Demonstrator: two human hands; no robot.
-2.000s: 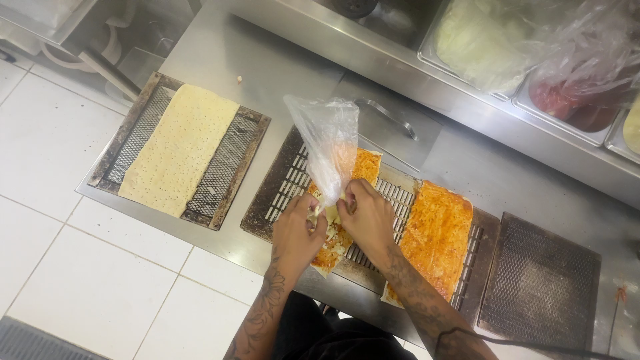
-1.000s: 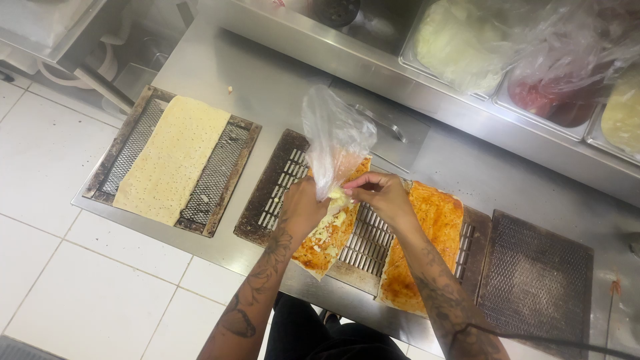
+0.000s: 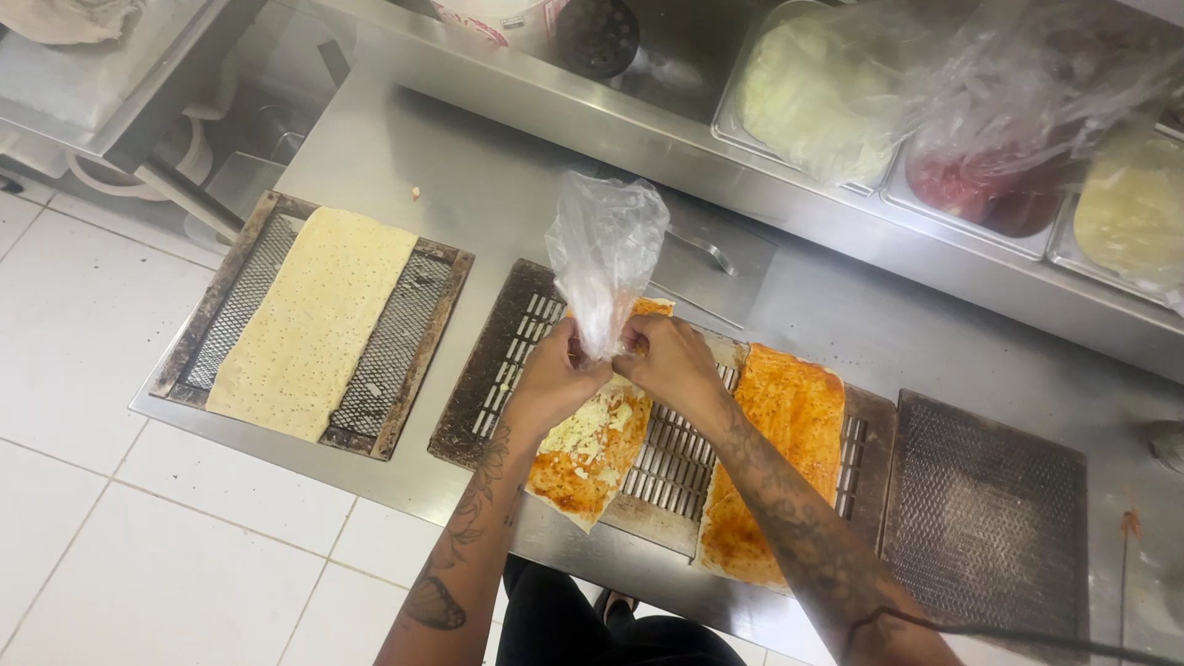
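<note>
My left hand (image 3: 566,375) and my right hand (image 3: 668,361) both grip the lower end of a clear plastic bag (image 3: 606,245), which stands up between them. Under the hands lies a sauced rectangle of dough (image 3: 578,472) with crumbled pale cheese on its middle part; my hands hide some of it. It rests on a slotted metal tray (image 3: 661,467). To the right, partly behind my right forearm, a second sauced dough rectangle (image 3: 791,407) bears no cheese. Bare pricked dough (image 3: 314,319) lies on a mesh tray (image 3: 444,305) at the left.
A dark perforated tray (image 3: 985,509) lies at the right of the steel counter (image 3: 444,185). Behind stand steel containers of shredded pale food (image 3: 805,102), red food (image 3: 962,180) and yellowish food (image 3: 1128,213), partly under plastic. A curved metal handle (image 3: 708,250) lies behind the bag.
My right hand has come in against the bag's lower end, beside my left hand; one second ago its fingers were at the cheese. More cheese shows on the dough than two seconds ago.
</note>
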